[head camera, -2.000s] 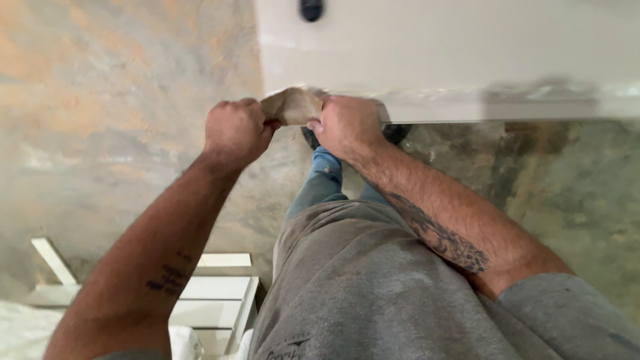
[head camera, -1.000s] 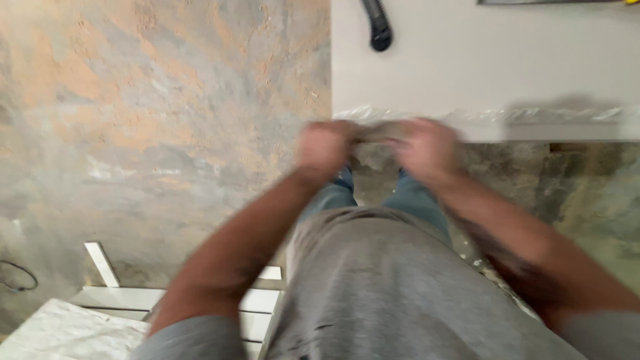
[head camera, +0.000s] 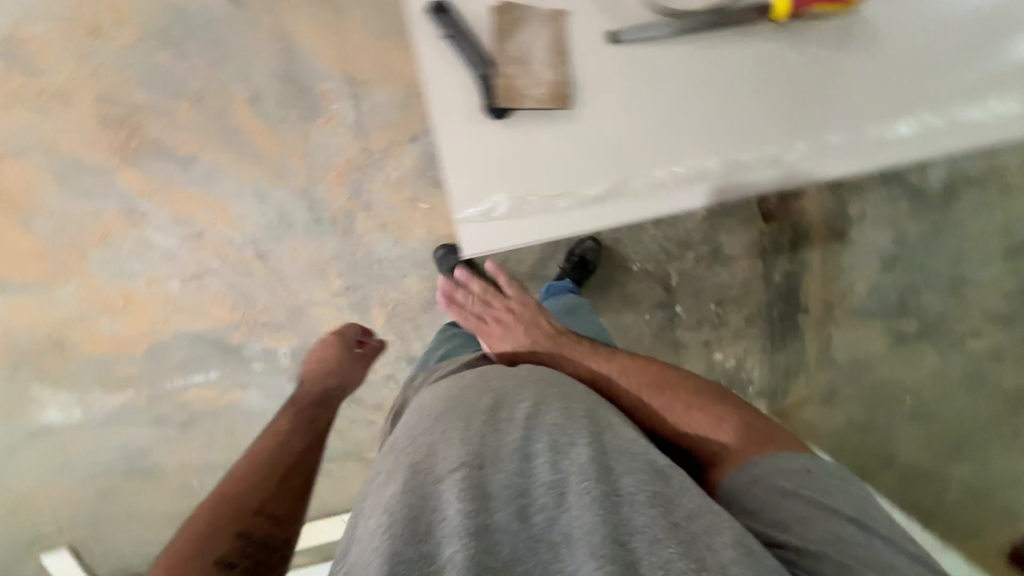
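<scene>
My left hand (head camera: 342, 360) is held over the bare floor, its fingers curled, with nothing seen in it. Below the near corner of a pale board (head camera: 592, 152), my right hand (head camera: 504, 312) is spread flat with the fingers apart, holding nothing. A worn brown sheet of sandpaper (head camera: 532, 60) lies on the board, against a black-handled tool (head camera: 468, 60) that looks like a utility knife. Farther right on the board is a tool with a dark blade (head camera: 688, 24) and a red and yellow handle. Whitish, rough material runs along the board's near edge.
The stained concrete floor (head camera: 200, 240) spreads to the left and below the board. My black shoes (head camera: 582, 260) stand by the board's near edge. White strips (head camera: 320, 532) lie at the bottom left, partly hidden by my arm.
My hands held the brown sheet together near the board's edge; they are now apart and the sheet lies on the board. The view has shifted and turned.
</scene>
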